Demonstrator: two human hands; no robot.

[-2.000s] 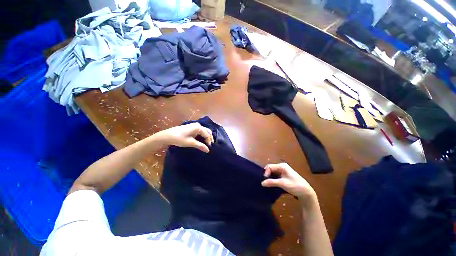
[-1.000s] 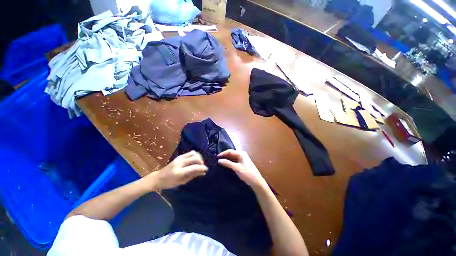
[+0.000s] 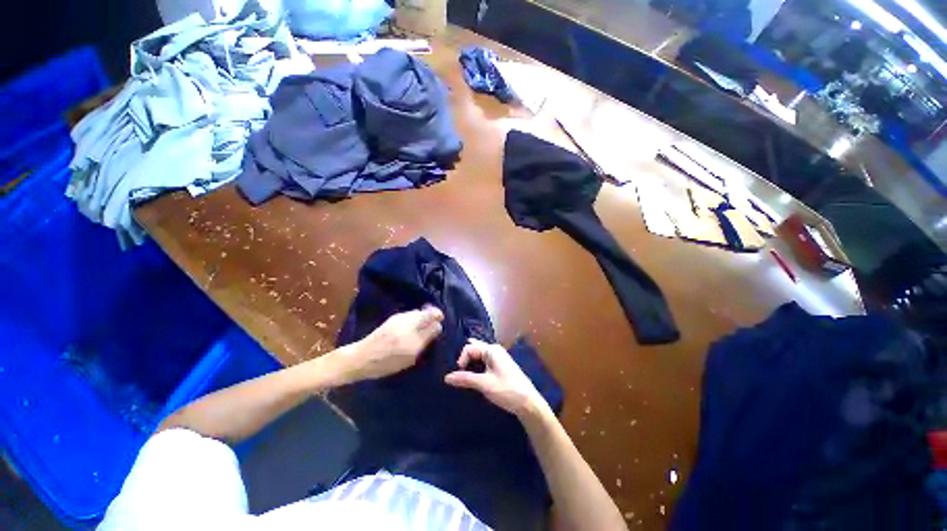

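Note:
A dark navy garment (image 3: 405,415) with shiny lining near its top lies over the table's front edge and against my body. My left hand (image 3: 403,340) grips the cloth by the edge of the shiny part, thumb and fingers pinched. My right hand (image 3: 494,375) is just beside it, fingers curled with the fingertips at the cloth. A dark flap of the garment shows behind my right wrist. The fabric under both palms is hidden.
A black cut piece (image 3: 592,233) lies mid-table. A navy stack (image 3: 810,415) is at the right edge. Grey-blue garments (image 3: 353,130) and pale pieces (image 3: 177,124) are heaped at upper left. Paper patterns (image 3: 706,213) and a small red box (image 3: 815,246) are far right. A blue bin (image 3: 62,415) stands left.
My hands have come together from wide apart over the garment. In the last second my right hand moved slightly lower, and more of the shiny lining and a flap at right show.

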